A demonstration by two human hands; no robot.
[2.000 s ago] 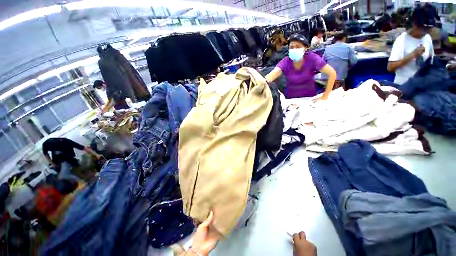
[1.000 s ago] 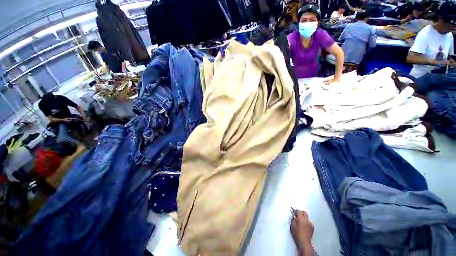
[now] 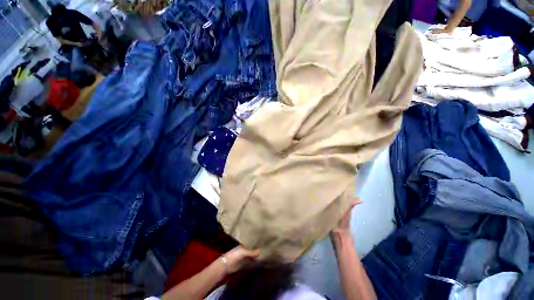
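Note:
Khaki trousers [image 3: 304,158] lie lengthwise over the white table [image 3: 375,202], from the far side down to its near edge, with folds and creases across them. My left hand [image 3: 239,258] is at their lower left edge, fingers closed on the cloth, with a thin band at the wrist. My right hand [image 3: 345,220] is at their lower right edge, its fingers partly hidden by the cloth. Whether it grips the cloth or holds a tool cannot be seen. Dark hair [image 3: 260,284] shows at the bottom between my forearms.
A large blue denim pile [image 3: 117,152] is at left. Navy printed cloth [image 3: 215,151] lies beside the khaki. Blue and grey jeans [image 3: 451,193] lie at right, white garments [image 3: 480,70] behind them. Another person's arm [image 3: 458,14] rests there. Brown cloth [image 3: 35,234] is lower left.
The view has tilted down. My left hand, out of view one second ago, shows at the khaki's lower edge. My right hand has moved from the bare table to the khaki's right edge.

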